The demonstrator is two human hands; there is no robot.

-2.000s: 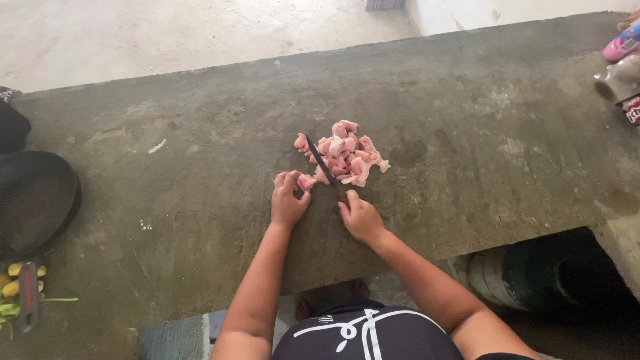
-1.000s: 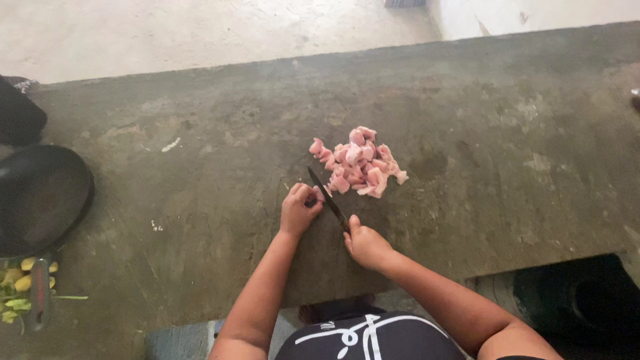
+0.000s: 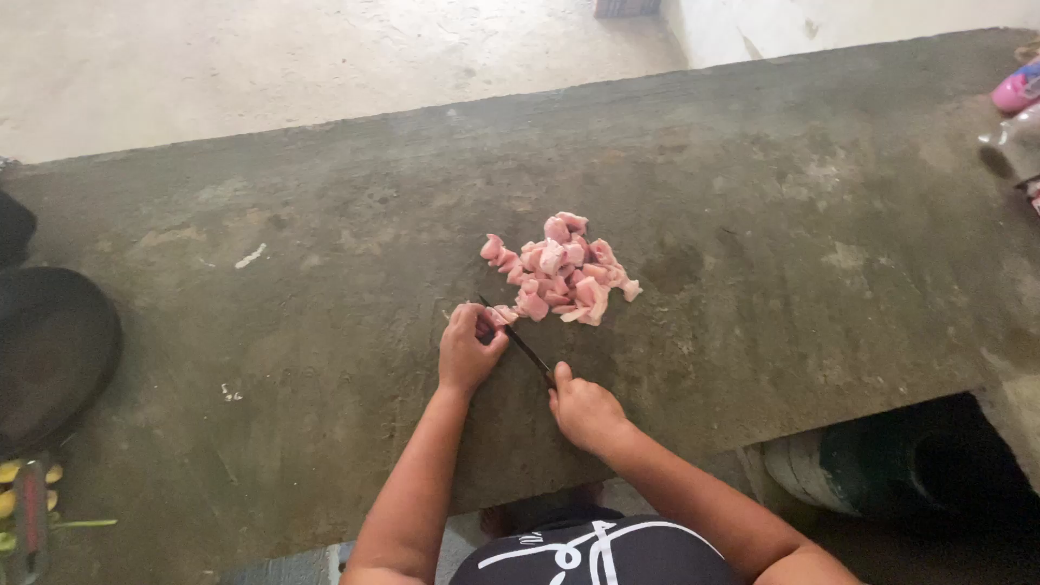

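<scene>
A pile of raw pink meat pieces lies directly on a grey-green concrete counter. My right hand grips the handle of a dark-bladed knife, its blade slanting up and to the left. At the lower left of the pile, my left hand pinches a small piece of raw meat. The knife blade lies across that piece, close to my left fingertips. Part of the held piece is hidden by my fingers.
At the left edge sits a dark round pan. Below it are a peeler-like tool with a grey and red handle and yellow-green vegetables. A pink container and a clear plastic bag lie at the far right. A dark drum stands below the counter.
The knife blade was lifted clear beside my left hand a second ago; now it lies over the piece at my left fingertips. Both hands stay beside the pile.
</scene>
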